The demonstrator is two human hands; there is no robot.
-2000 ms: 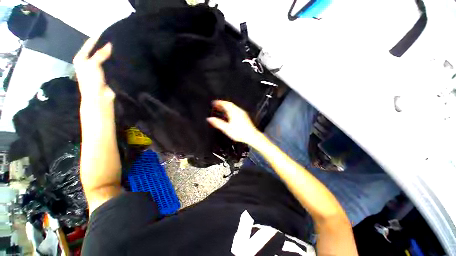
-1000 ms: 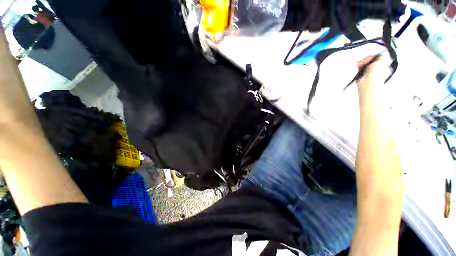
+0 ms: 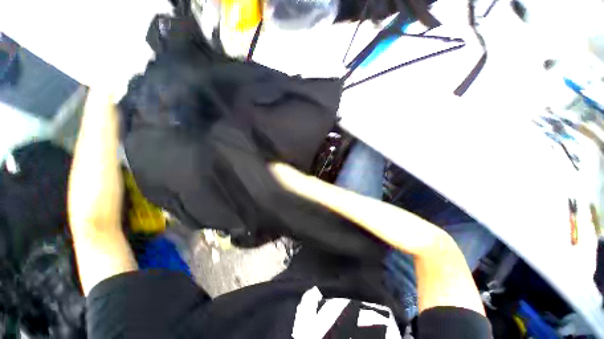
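Observation:
A large black garment [image 3: 192, 139] hangs bunched over my lap and against the edge of the white table, blurred by motion. My left hand [image 3: 109, 99] is at the garment's left side, washed out and blurred, so its fingers do not show clearly. My right forearm reaches in from the lower right, and my right hand [image 3: 281, 173] is at the middle of the garment with its fingers hidden in the cloth.
The white table [image 3: 410, 126] runs down the right side. On it are a black strap [image 3: 471, 73], a thin black triangular frame [image 3: 404, 63] and a small orange-handled tool [image 3: 573, 222]. A yellow basket [image 3: 144, 210] and blue basket [image 3: 162, 255] stand low left, beside a dark pile [image 3: 33, 218].
My right hand has left the strap on the table and moved left to the garment. My left arm has come back into view at the garment's side. The garment is now bunched higher and closer.

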